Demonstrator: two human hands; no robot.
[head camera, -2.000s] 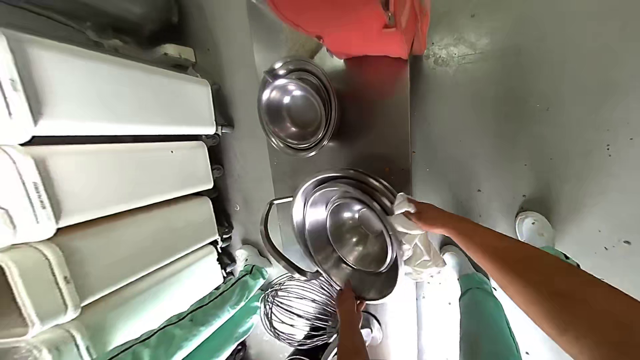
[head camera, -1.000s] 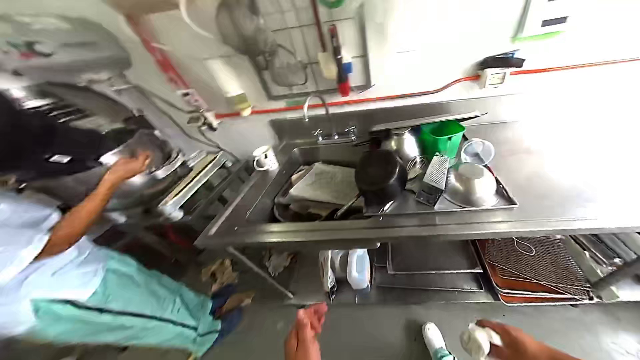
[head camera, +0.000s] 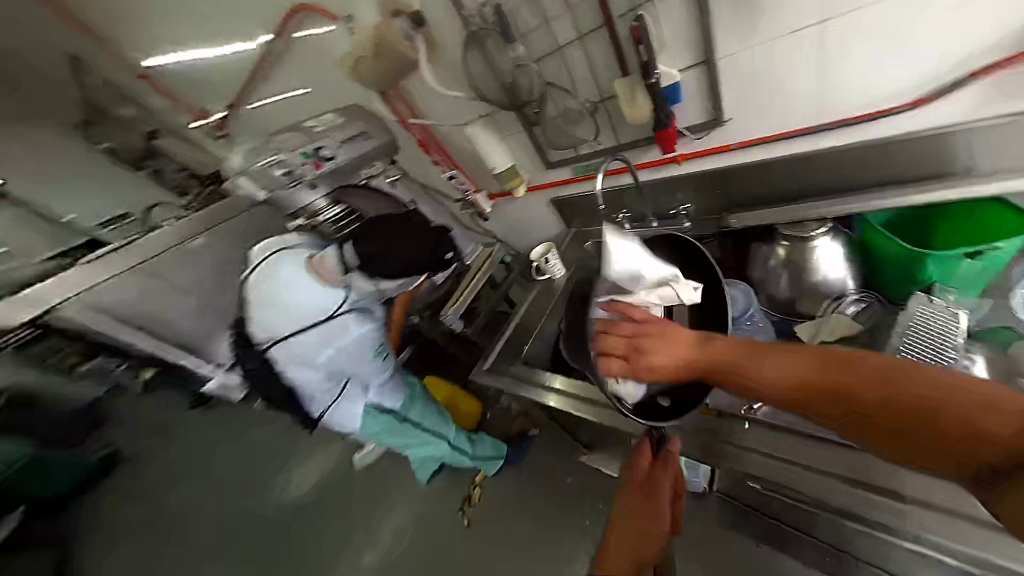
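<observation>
My left hand (head camera: 646, 492) grips the handle of a black frying pan (head camera: 708, 280), which is held tilted over the near edge of the steel sink (head camera: 532, 344). Inside the pan, my right hand (head camera: 652, 348) presses a white cloth (head camera: 640, 268) against its surface; part of the cloth stands up beyond my fingers. The pan hides much of the basin. A curved faucet (head camera: 616, 164) rises behind the pan, and a clear plastic container (head camera: 746, 310) sits just right of it.
A co-worker (head camera: 336, 328) bends over at the left, near a large mixer (head camera: 320, 152). A patterned mug (head camera: 546, 262) stands at the sink's left corner. To the right are a steel bowl (head camera: 804, 264), a green bucket (head camera: 920, 240) and a grater (head camera: 932, 332). Strainers (head camera: 492, 68) hang on the wall.
The view has swung from steel bowls on a table to the sink. One second ago my left hand was empty and my right held the cloth; now my left holds the pan, with the cloth inside it.
</observation>
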